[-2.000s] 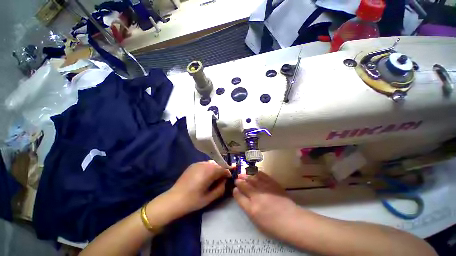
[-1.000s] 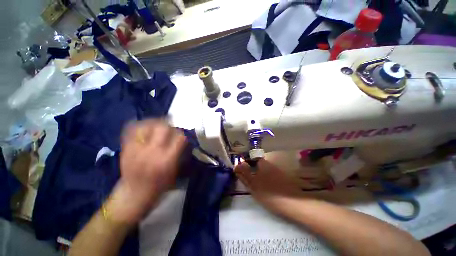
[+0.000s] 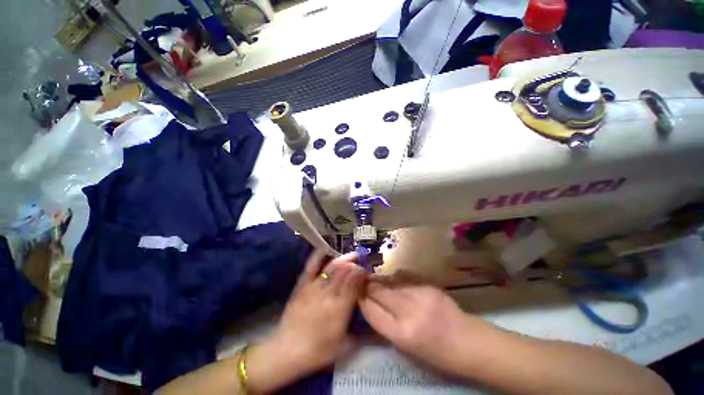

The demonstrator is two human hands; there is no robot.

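A dark navy garment piece [image 3: 154, 308] lies over the table left of the sewing machine, with a small white patch [image 3: 163, 243] on it. One part runs to the needle area of the white sewing machine [image 3: 455, 166]. My left hand [image 3: 320, 305], with a ring and a gold bracelet, has its fingers on the cloth just before the presser foot. My right hand [image 3: 409, 312] is beside it, fingertips together at the cloth's edge. The two hands touch or nearly touch. The fingers hide most of the cloth edge they pinch and part of the presser foot.
Blue-handled scissors [image 3: 610, 308] lie under the arm at right, near pink-red and white scraps [image 3: 525, 248]. A red-capped bottle [image 3: 533, 40] and pale cut pieces [image 3: 424, 38] are behind the head. A crumpled plastic bag [image 3: 58, 158] is at far left. A ruler strip [image 3: 409, 378] runs along the front.
My left hand has come back from over the garment at left to the needle area. The white patch lies flatter and more exposed. The view has shifted slightly, so the machine appears further left.
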